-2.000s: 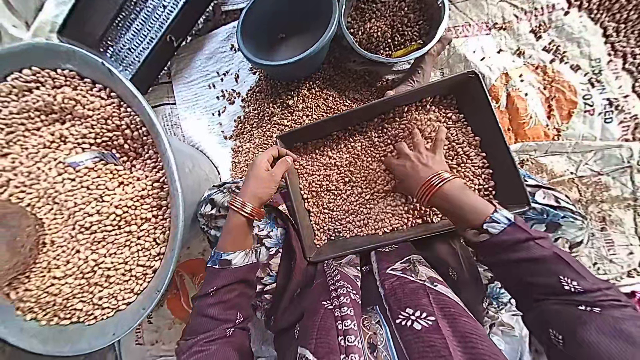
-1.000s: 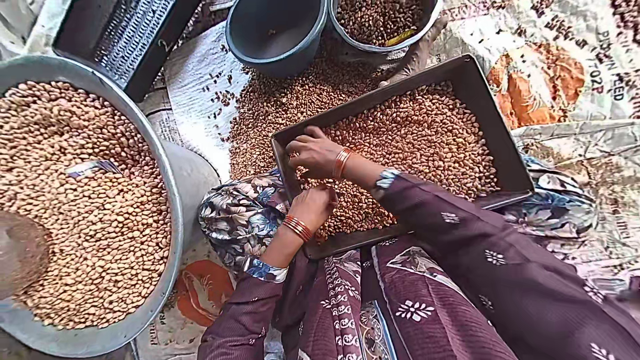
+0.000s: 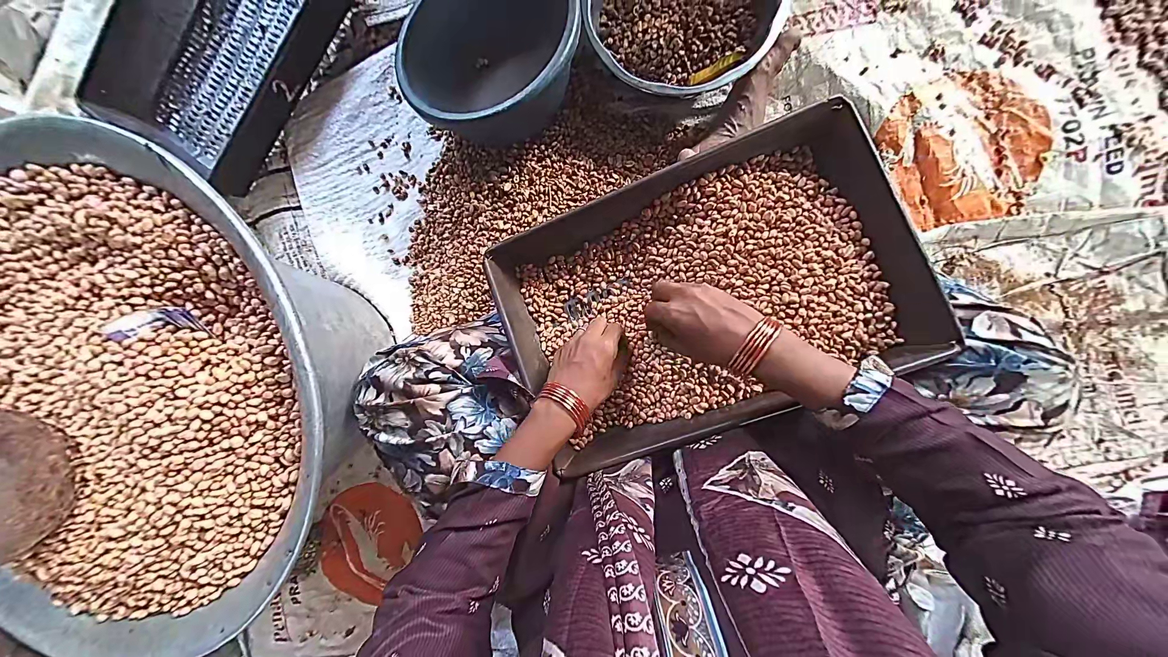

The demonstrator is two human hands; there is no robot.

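Note:
A dark rectangular metal tray (image 3: 912,274) rests tilted across my lap, its floor spread with brown nuts or beans (image 3: 776,246). At the tray's left part, my left hand (image 3: 589,360) reaches down to the nuts with its fingers drawn together. Just right of it, my right hand (image 3: 698,319) is over the nuts, fingers curled in. Whether either hand pinches a nut cannot be seen. Some writing shows on the bare tray floor above my left hand.
A large metal tub (image 3: 310,383) of nuts with a round brown object (image 3: 32,484) stands left. Beyond are a slotted black tray (image 3: 219,82), a dark bucket (image 3: 488,64), a bucket of darker pieces (image 3: 680,41), a nut pile (image 3: 511,196) and printed sacks (image 3: 1095,119). Another person's foot or hand (image 3: 748,105) touches the far edge.
My left hand has left the tray's left rim for the nuts. My right hand went from the tray's right part to its left corner, then back right a little, uncovering bare floor.

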